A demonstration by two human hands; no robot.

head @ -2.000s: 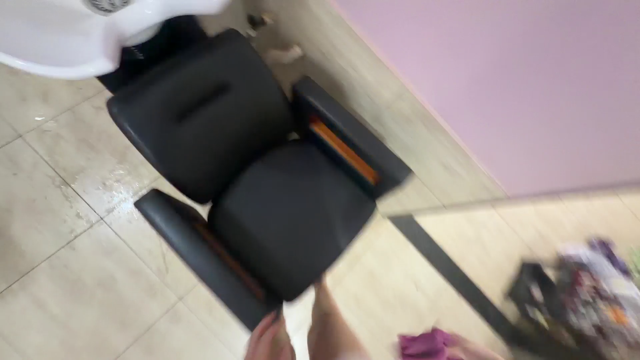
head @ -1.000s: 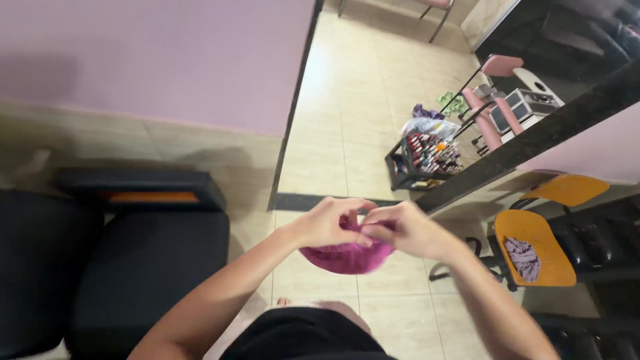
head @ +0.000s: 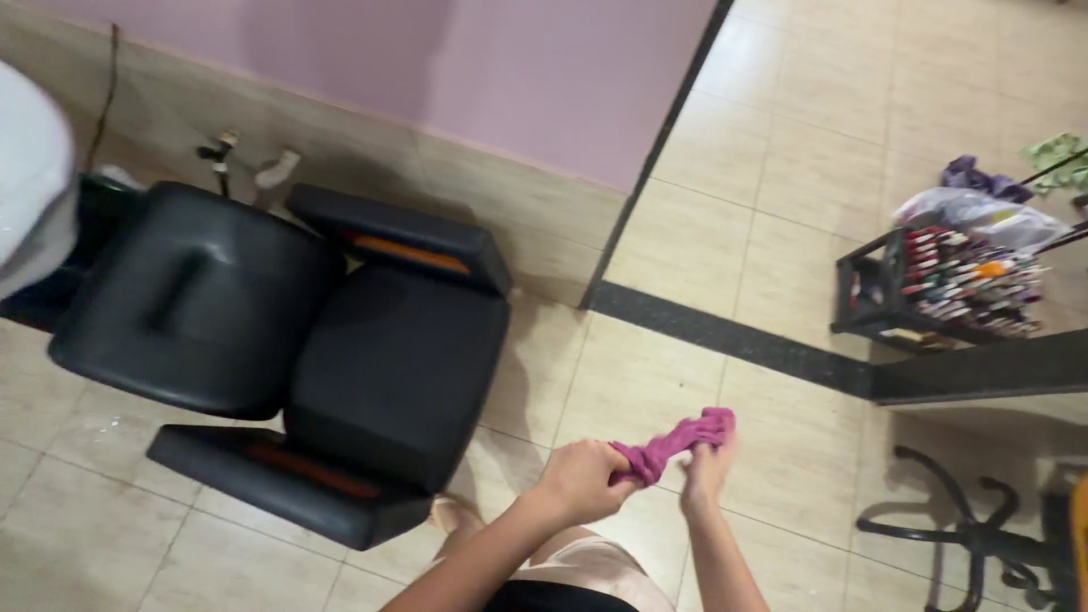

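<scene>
A magenta cloth [head: 671,444], twisted like a rope, stretches between my two hands low in the head view. My left hand [head: 588,481] grips its left end, fingers closed round it. At the other end my right hand [head: 707,466] holds the cloth, slightly blurred, with part of the fabric over its fingers. Both hands are out in front of my body, above the tiled floor.
A black salon wash chair [head: 391,365] stands at left, beside a white basin [head: 30,170]. Beyond a dark floor strip [head: 731,333] at right is a black rack [head: 867,289] full of nail polish bottles. A wheeled chair base [head: 969,534] stands lower right.
The magenta cloth, spread and hanging under my close-together hands one second ago, is now twisted between them, and the hands are farther apart. The view has swung back toward the wash chair.
</scene>
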